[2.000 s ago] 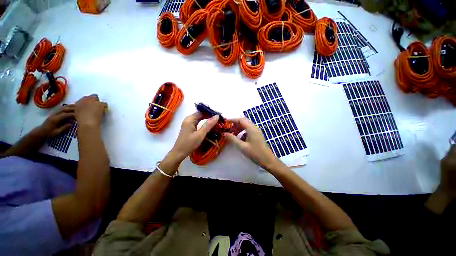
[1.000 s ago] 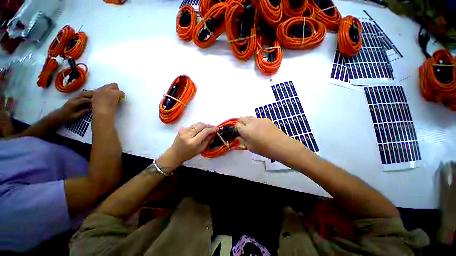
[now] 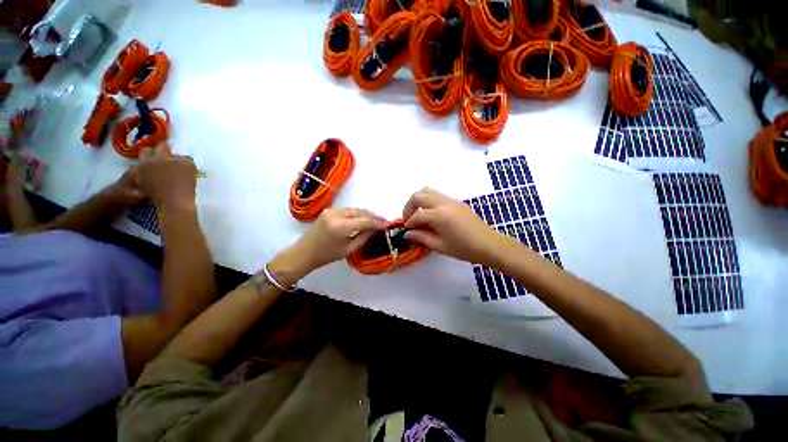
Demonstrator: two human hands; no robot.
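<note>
An orange cord bundle (image 3: 380, 262) with black parts in its middle and a pale tie across it lies at the table's front edge. My left hand (image 3: 339, 235) holds its upper left side with the fingertips. My right hand (image 3: 441, 226) pinches its upper right side near the black part. The fingers hide the top of the coil, and I cannot tell if a label is between them. A label sheet (image 3: 518, 226) with black rectangles lies just right of my right hand, partly under my forearm.
One bundle (image 3: 322, 179) lies left of my hands. A pile of bundles (image 3: 436, 56) is at the far side. More label sheets (image 3: 700, 246) lie at right, another bundle (image 3: 769, 164) at the right edge. A neighbour's hands (image 3: 164, 177) work at left, near several bundles (image 3: 141, 131).
The plug that my left hand held up two seconds ago is down at the coil. Both hands now meet at the coil's top. The view has shifted, so the table things appear moved right.
</note>
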